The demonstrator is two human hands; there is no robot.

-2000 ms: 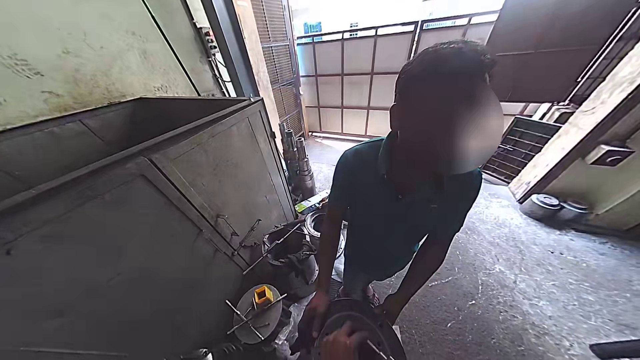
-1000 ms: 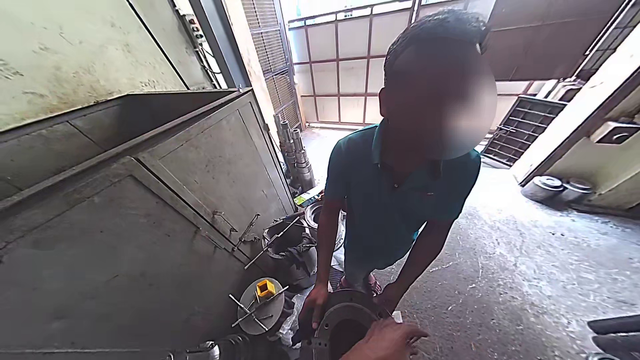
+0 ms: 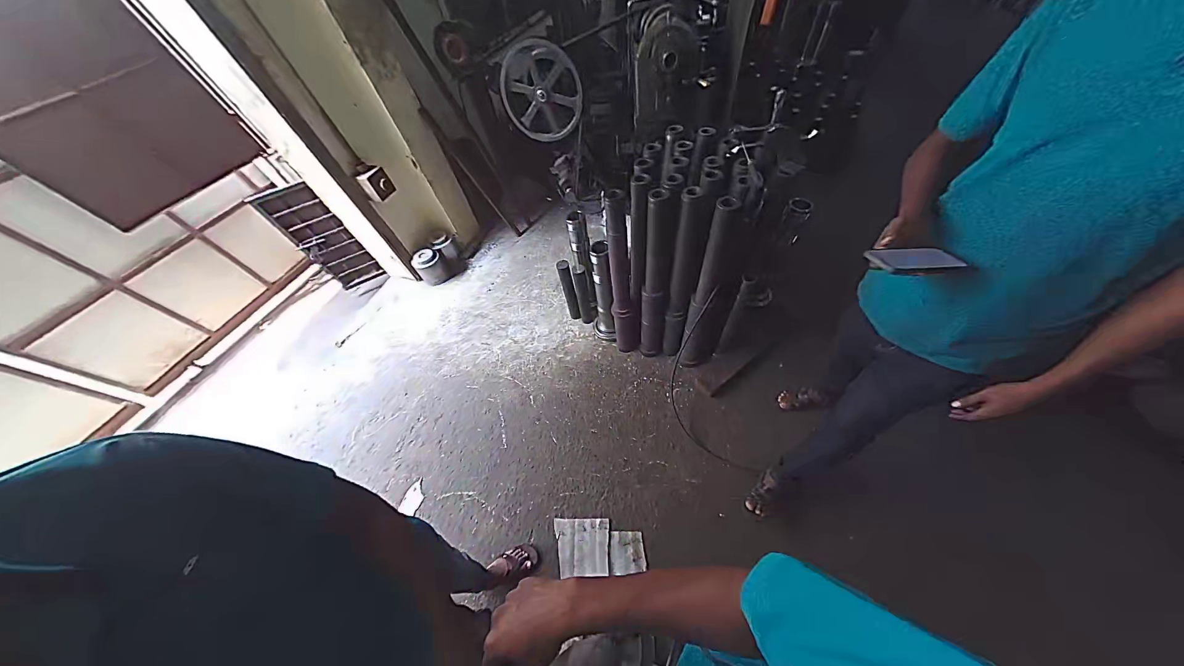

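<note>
At the bottom, my right hand (image 3: 532,618) reaches left from a teal sleeve, its fingers curled beside the dark-shirted person. A dark edge shows by the fingers, but the frame does not settle whether I grip it. My left hand is out of view. Close on the left, a co-worker in a dark shirt (image 3: 203,555) leans in, and the hands of that person are hidden. Ribbed pale sheets (image 3: 584,548) lie on the floor just beyond my forearm.
Several upright metal tubes (image 3: 689,250) stand on the concrete floor (image 3: 444,416). A thin cable (image 3: 680,416) curves beside them. To the right, another person in a teal shirt (image 3: 1017,213) holds a phone (image 3: 916,260). Behind the tubes is machinery with a spoked wheel (image 3: 541,91).
The view has swung far to the right. The round metal part under the co-worker's hands has left view. My right hand, spread over that part one second ago, now has its fingers curled.
</note>
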